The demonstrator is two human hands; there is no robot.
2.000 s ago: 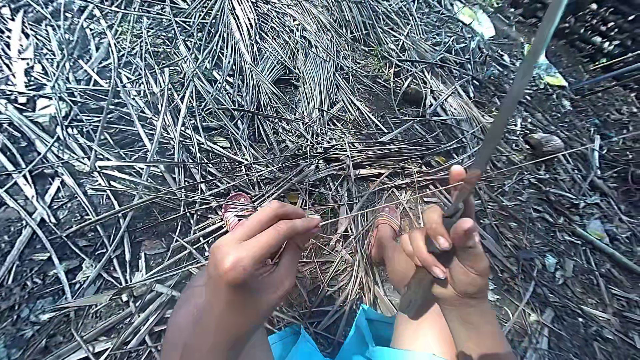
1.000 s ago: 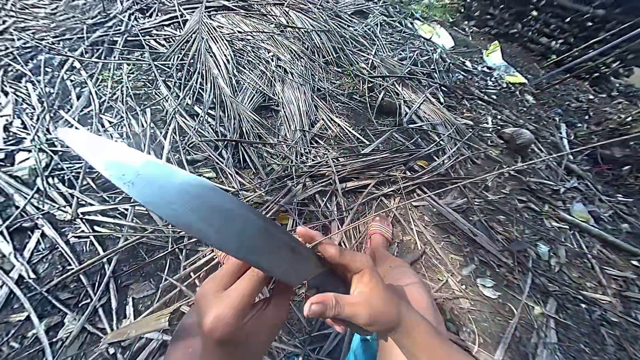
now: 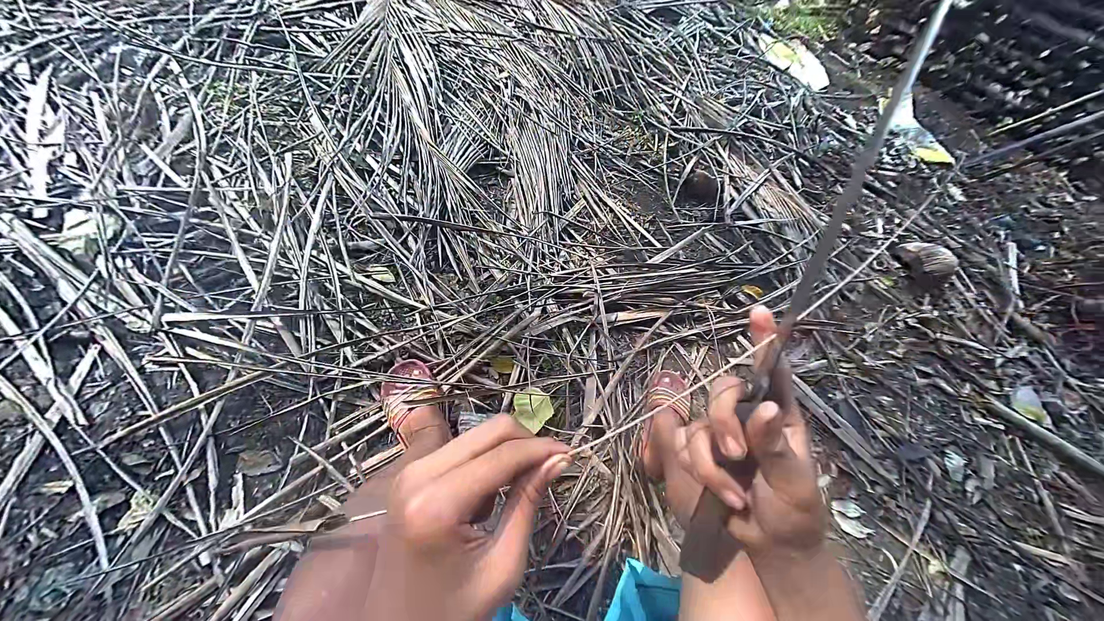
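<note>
My left hand (image 3: 479, 500) pinches one end of a thin palm leaf rib (image 3: 660, 410) between thumb and forefinger. From there the rib slants up to the right and passes by my right hand (image 3: 759, 448). That hand is closed round the handle of a large knife (image 3: 841, 211), its forefinger raised beside the blade. The blade is seen nearly edge-on and points up to the right, past the top edge of the view. The lower part of the handle is in shadow under my palm.
Dry palm fronds (image 3: 543, 147) and loose leaf strips cover the ground. Both feet in sandals (image 3: 410, 392) stand below the hands. A coconut husk (image 3: 927, 259) lies at the right, with plastic wrappers (image 3: 914, 129) farther back and a yellow-green leaf (image 3: 533, 409) between the feet.
A second ago the blade lay broadside across the view over the left hand, pointing up left. The right hand has swung it up to the right, and the two hands are farther apart.
</note>
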